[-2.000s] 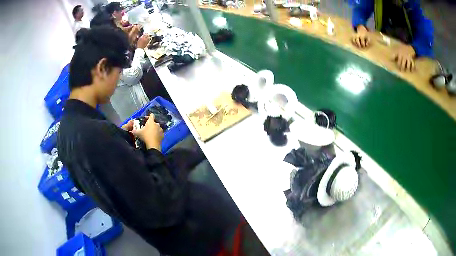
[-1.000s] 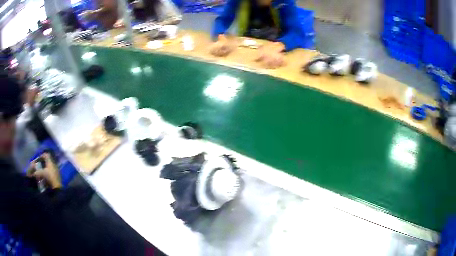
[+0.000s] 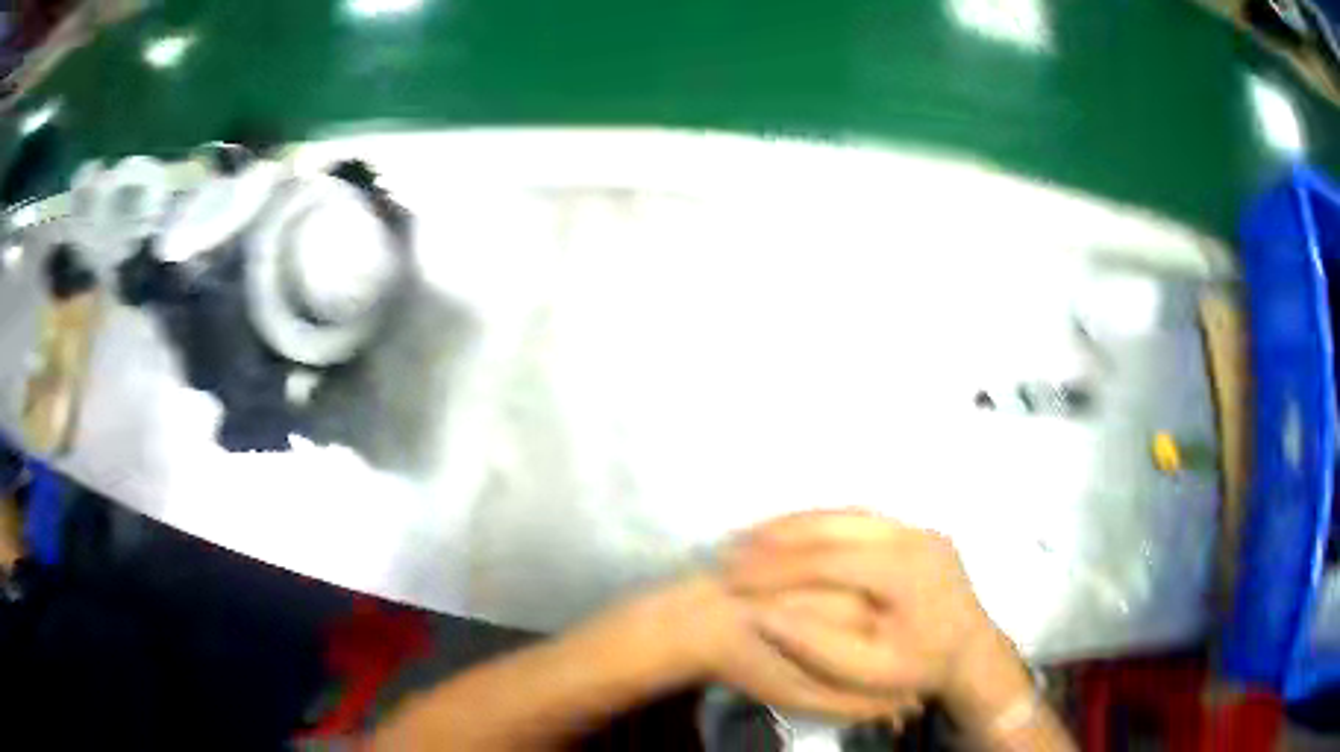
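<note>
My left hand (image 3: 764, 639) and my right hand (image 3: 908, 595) are clasped together over the near edge of the bench, fingers overlapping. Blur hides whether anything is between them. Just below them a blurred white and dark thing (image 3: 811, 735) shows at the picture's bottom edge, partly covered by the hands. A pale wide-brimmed hat (image 3: 323, 272) with a dark band lies at the left on the bench, with a black ragged coat (image 3: 221, 331) beside it.
White rings (image 3: 130, 199) and a tan board (image 3: 62, 367) are at far left. The green belt (image 3: 661, 74) runs behind the bench. Small dark items (image 3: 1051, 397) and a yellow piece (image 3: 1165, 451) lie at right. A blue crate (image 3: 1281, 441) stands at the right edge.
The view has swung right and down. The hat and coat now appear further left, and the neighbouring worker is almost out of view. Both my hands have come into view, clasped.
</note>
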